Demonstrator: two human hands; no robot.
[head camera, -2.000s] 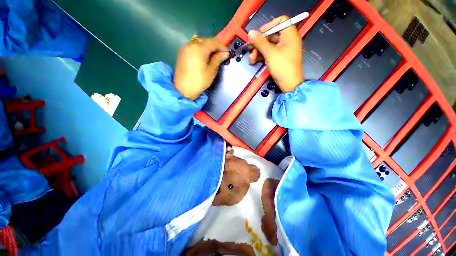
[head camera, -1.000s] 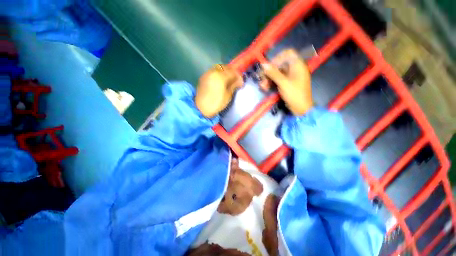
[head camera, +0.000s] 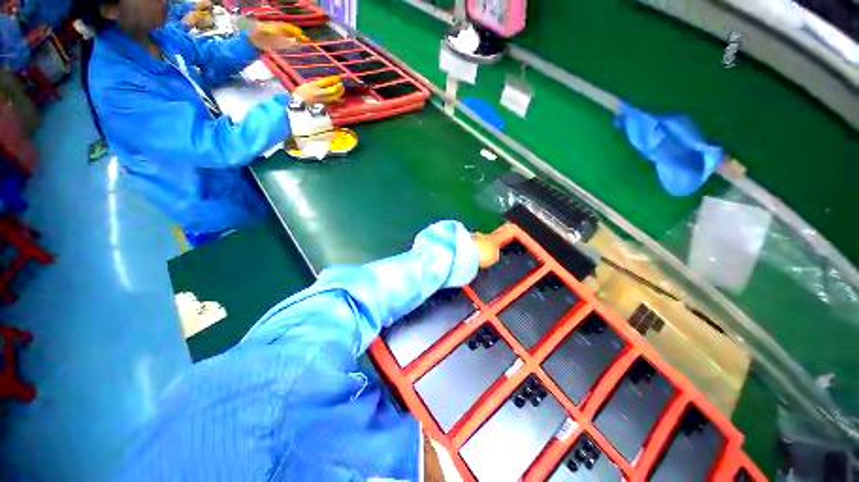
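Observation:
A red foam tray (head camera: 586, 414) lies on the green bench and holds several dark phone housings (head camera: 466, 374) in two rows, with black lens rings at their corners. My left hand (head camera: 485, 250) is at the tray's far left corner, beside the top pocket's housing (head camera: 509, 268). Most of the hand is hidden by the blue sleeve, so I cannot tell whether it holds anything. My right hand and the white pen-like tool are not in view.
Behind the tray are a tan cardboard sheet (head camera: 612, 292) with small black pads (head camera: 645, 318), a black foam strip (head camera: 548, 242) and clear plastic bags. Another worker (head camera: 170, 122) in blue stands at the upper left by more red trays (head camera: 363, 111). A yellow dish (head camera: 323, 143) sits nearby.
The view has swung up and left, showing the bench and another worker. My left hand has moved to the tray's far corner. My right hand has left the picture.

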